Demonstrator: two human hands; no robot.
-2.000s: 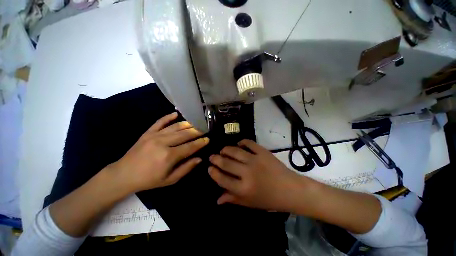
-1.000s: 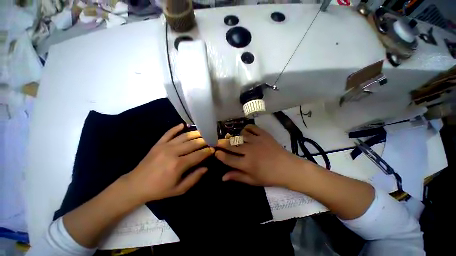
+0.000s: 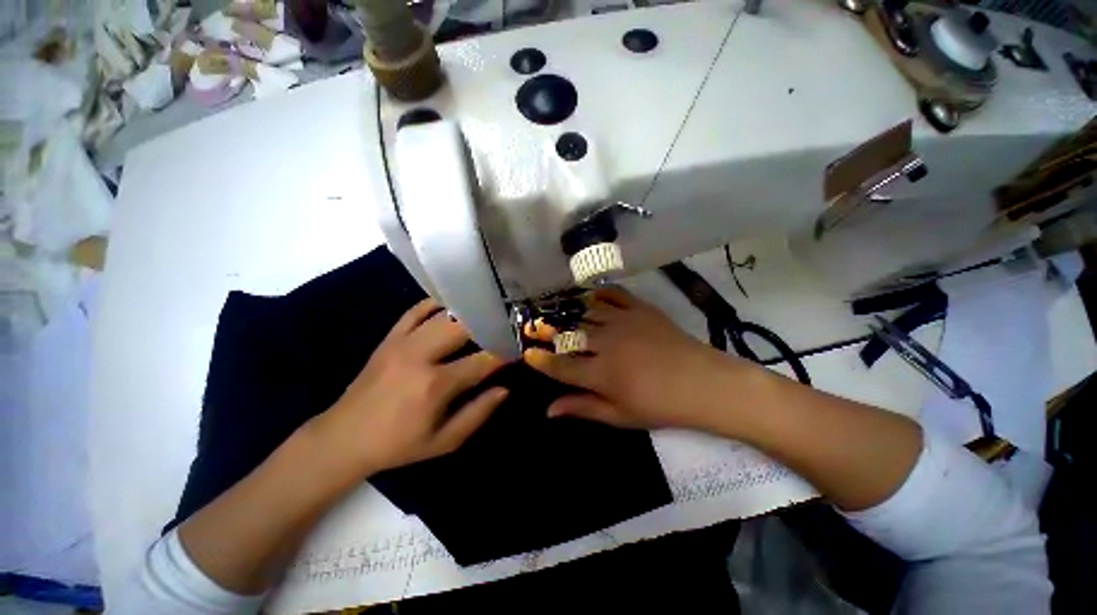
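Note:
A black fabric panel (image 3: 301, 348) lies on the white machine table under the sewing machine head (image 3: 686, 132). My left hand (image 3: 415, 390) lies flat on the panel left of the needle area, fingers spread a little. My right hand (image 3: 632, 360) presses on the cloth just right of the needle, its fingertips beside the presser foot. The two hands' fingertips nearly meet below the needle area. The presser foot and needle (image 3: 526, 322) are lit yellowish and partly hidden by fingers and the machine's white guard.
Black shears (image 3: 770, 346) lie right of my right hand, partly hidden by it. A slim metal tool (image 3: 926, 360) and black strips (image 3: 900, 315) lie at far right by white paper (image 3: 986, 360). Pale scraps (image 3: 156, 84) are piled at upper left. A printed ruler (image 3: 734, 471) runs along the front edge.
My right hand has moved up close to the presser foot, over the cloth. The panel's lower edge has come up from the lap onto the table. The camera view has shifted.

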